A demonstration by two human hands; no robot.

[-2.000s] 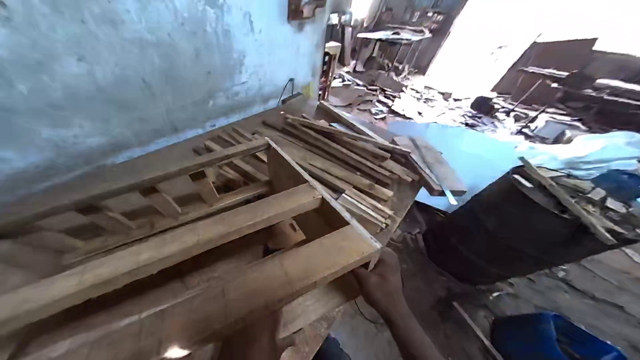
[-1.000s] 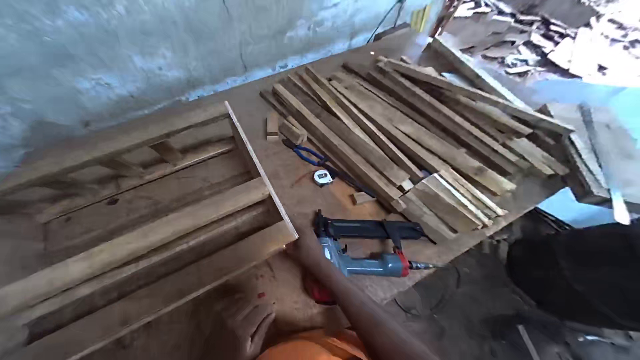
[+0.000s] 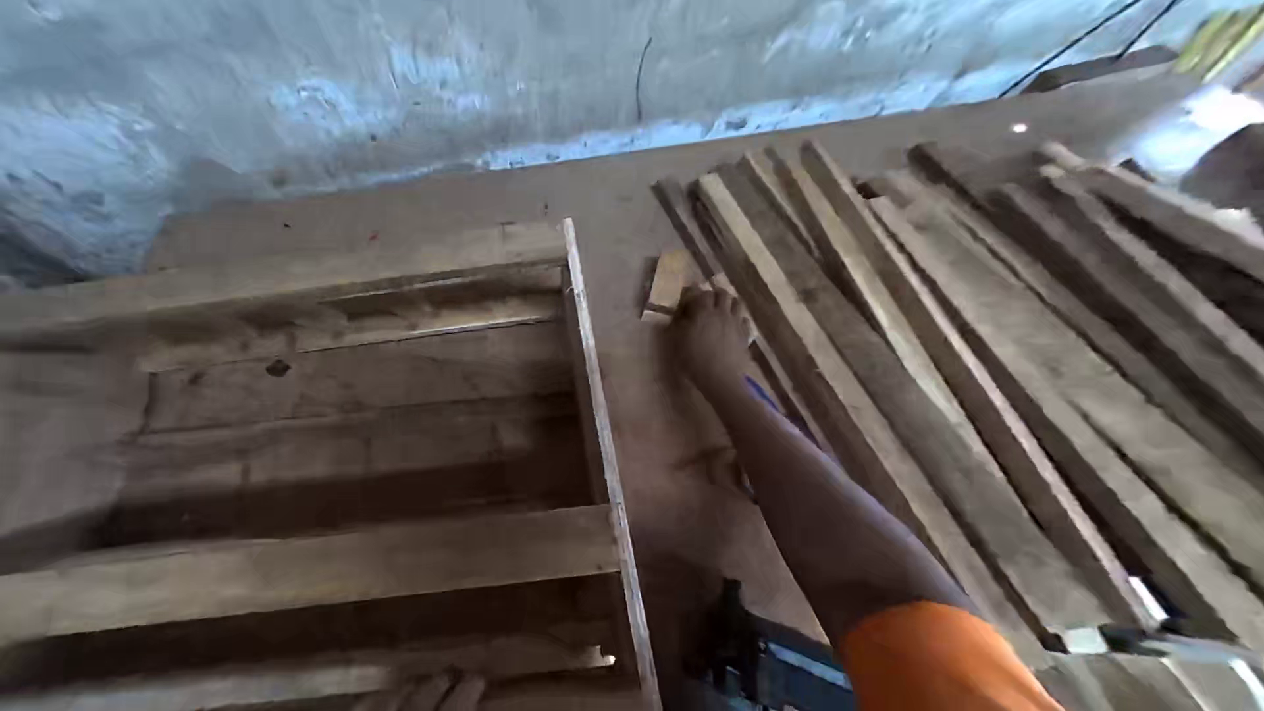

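Observation:
My right hand (image 3: 713, 331) reaches across the workbench to a small wood block (image 3: 668, 280), its fingers on or beside a second small block that it partly covers. Whether it grips that block cannot be told. My left hand (image 3: 444, 691) shows only as fingertips at the bottom edge, at a lower rail of the wooden frame (image 3: 326, 563). The frame lies on the left, its thin end board (image 3: 602, 434) facing my right arm. A pneumatic nailer (image 3: 780, 662) lies at the bottom, partly behind my orange sleeve. Blue-handled pliers (image 3: 761, 392) are mostly hidden under my forearm.
Many loose wood strips (image 3: 948, 395) lie side by side over the right of the workbench (image 3: 395, 212). A rough painted wall (image 3: 395, 79) runs along the back edge. Dark cables (image 3: 1076, 44) hang at the upper right.
My right hand has moved from the frame's near corner beside the nailer to the small blocks farther back. The view has swung left and closer over the bench.

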